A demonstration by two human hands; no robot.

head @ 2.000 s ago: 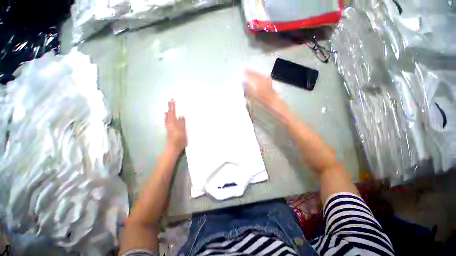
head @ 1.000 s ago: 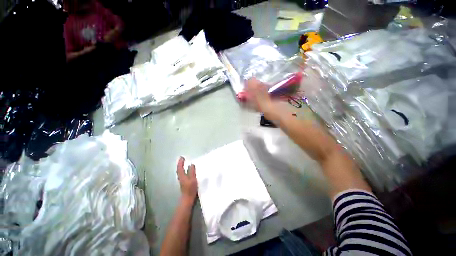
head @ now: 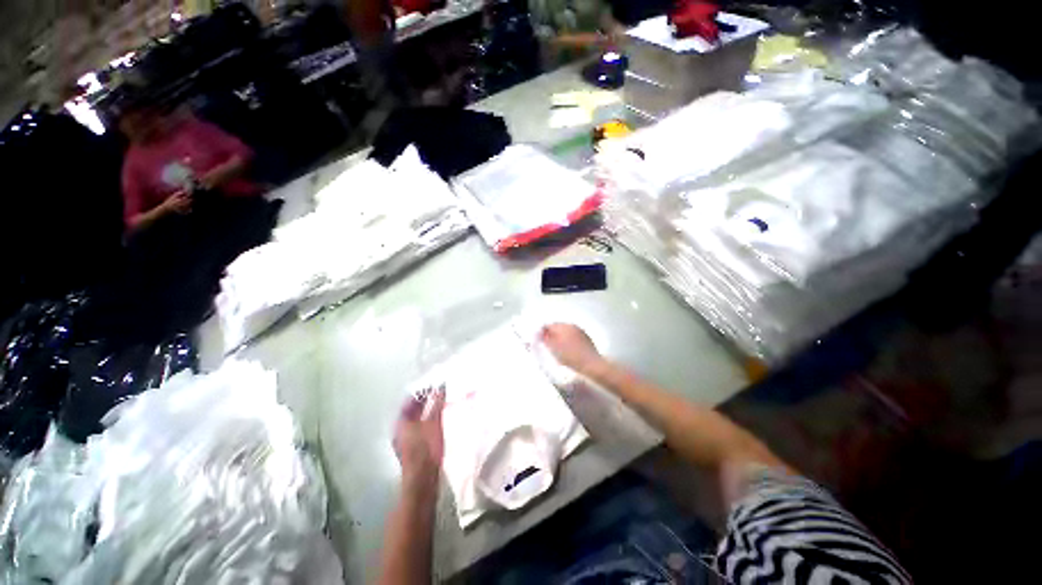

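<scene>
A folded white knit top (head: 497, 417) lies on the pale table, its round neckline with a dark neck label (head: 522, 478) towards me. Faint clear film, apparently a polybag (head: 471, 322), shows over and beyond its far end. My right hand (head: 568, 347) is at the top's far right corner, fingers closed on the film's edge. My left hand (head: 419, 437) is at the top's left edge, fingers bent near a shiny bit of film. Whether it grips the film is unclear.
Stacked empty polybags (head: 526, 197) with a red edge, a phone (head: 574, 278) and small scissors (head: 595, 243) lie beyond. White garments are heaped left (head: 194, 480) and far left (head: 343, 234); packed garments (head: 788, 217) are right. A person (head: 183, 166) sits across.
My right hand has come back from the polybag stack to the folded top, now with film at its fingers. My left hand's fingers have bent inward. The view has tilted up.
</scene>
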